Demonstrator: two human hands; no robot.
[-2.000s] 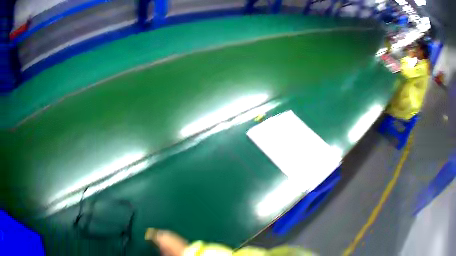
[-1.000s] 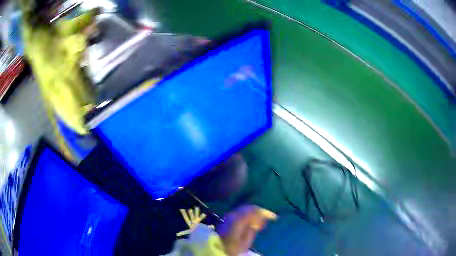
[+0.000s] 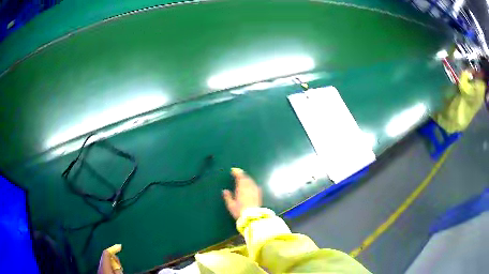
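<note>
My right hand point(image 3: 244, 193) reaches over the green bench point(image 3: 246, 128), fingers apart, a yellow cot on one fingertip, nothing in it. A yellow sleeve covers the arm. My left hand point(image 3: 110, 260) is at the bottom edge, mostly cut off, with a yellow-covered fingertip; its grip cannot be told. Black cables point(image 3: 128, 199) lie looped on the bench at the left. One cord end stretches right and stops left of my right hand, apart from it.
A clipboard with white paper point(image 3: 335, 131) lies right of my right hand, near the bench edge. A blue monitor point(image 3: 13, 225) stands at the far left. A person in yellow point(image 3: 465, 107) is at the far right, by a blue stool point(image 3: 439, 138).
The view has swung back from the monitors to the bench and clipboard. My right hand now shows over the bench. A cord end now lies stretched out to the right.
</note>
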